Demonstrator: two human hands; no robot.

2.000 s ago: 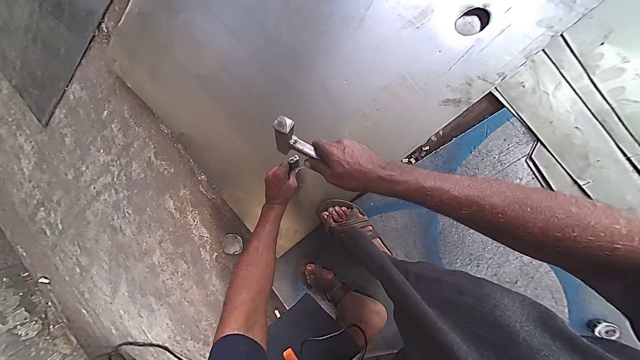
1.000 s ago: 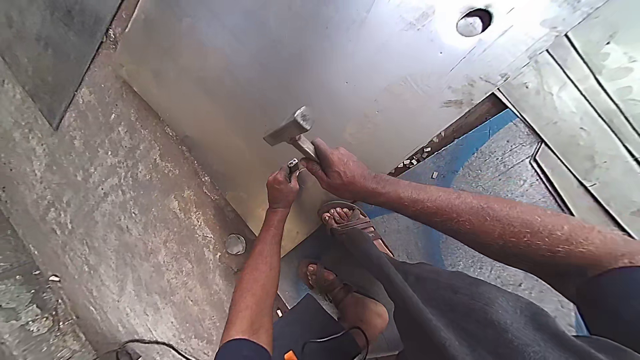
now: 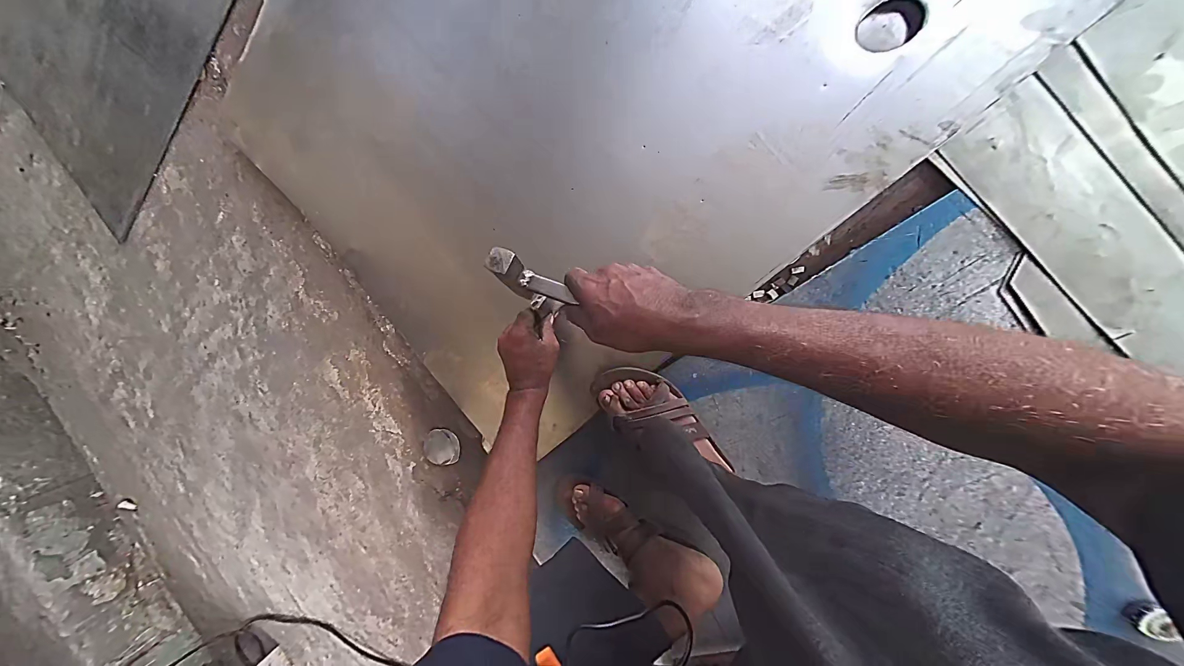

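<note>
My right hand (image 3: 629,305) is closed around the handle of a hammer (image 3: 504,264), its metal head pointing left over a large sheet of metal (image 3: 518,120). Just below the hammer, my left hand (image 3: 529,351) grips a small metal tool (image 3: 544,303), perhaps a punch or chisel; its lower part is hidden by the fingers. Both hands are close together above the sheet's lower corner. The sheet has a round hole (image 3: 890,26) near its upper right.
My sandaled feet (image 3: 647,407) stand at the sheet's lower corner. A black cable (image 3: 324,629) runs along the bottom. Other metal sheets (image 3: 1064,185) lie at right, another (image 3: 102,102) at upper left. A round metal disc (image 3: 441,447) lies on the concrete-like surface at left.
The hammer head was raised and tilted one second ago; now it is lower and farther left, near the small tool. My left hand has stayed in about the same place.
</note>
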